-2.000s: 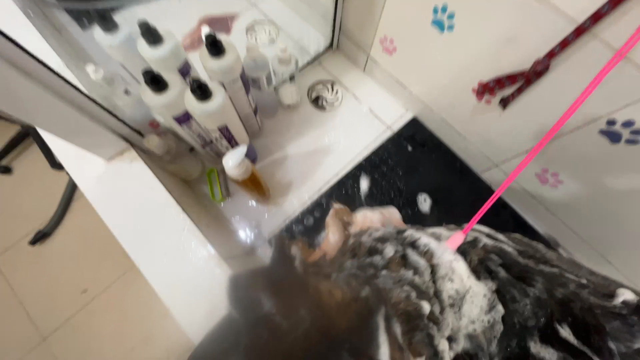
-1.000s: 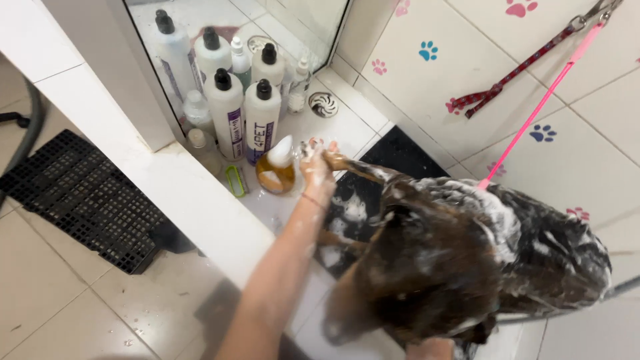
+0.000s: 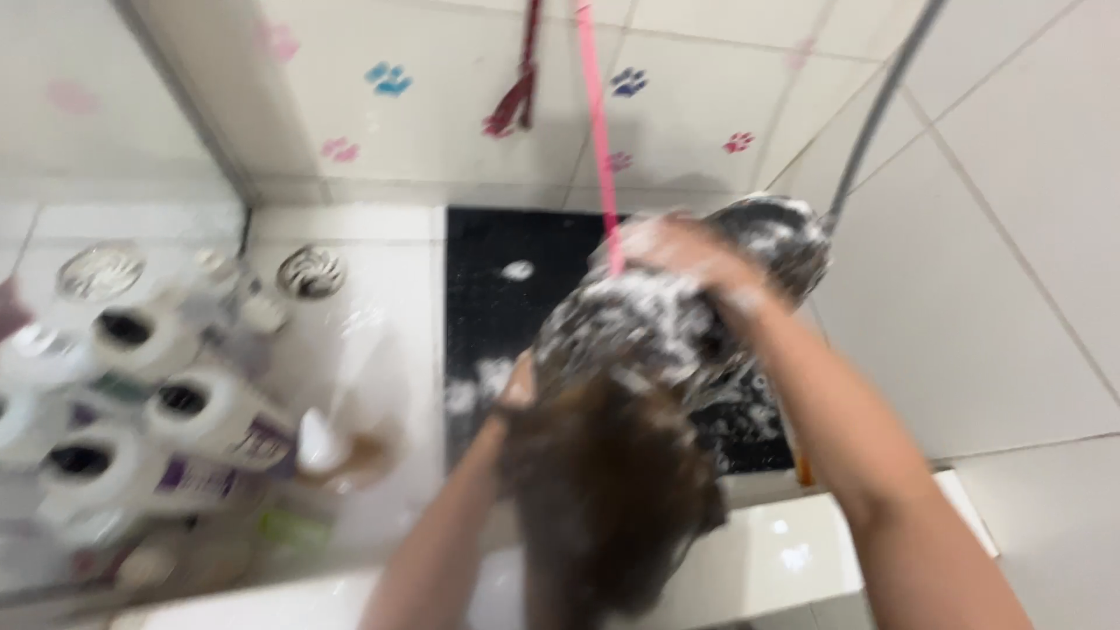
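Note:
A dark-haired dog (image 3: 612, 472) covered in white lather on its back stands on a black mat (image 3: 499, 306), its head toward me and blurred. My right hand (image 3: 682, 254) lies on the lathered back with its fingers spread, blurred by motion. At the dog's left side in the picture is my left hand (image 3: 522, 381), touching the coat near the neck; its fingers are mostly hidden by the dog. A pink leash (image 3: 599, 140) runs from the dog's neck area up past the wall.
White shampoo bottles (image 3: 219, 420) with black caps crowd the left side, beside an amber bottle (image 3: 350, 459) and a round drain (image 3: 312, 271). A red leash (image 3: 521, 92) hangs on the paw-print wall. A grey hose (image 3: 884, 105) runs at right. The white tub edge (image 3: 770, 542) lies in front.
My left hand has left the spot beside the amber bottle and the dog's leg and is now at the dog's neck side. My right hand is now on its back. The view has shifted greatly.

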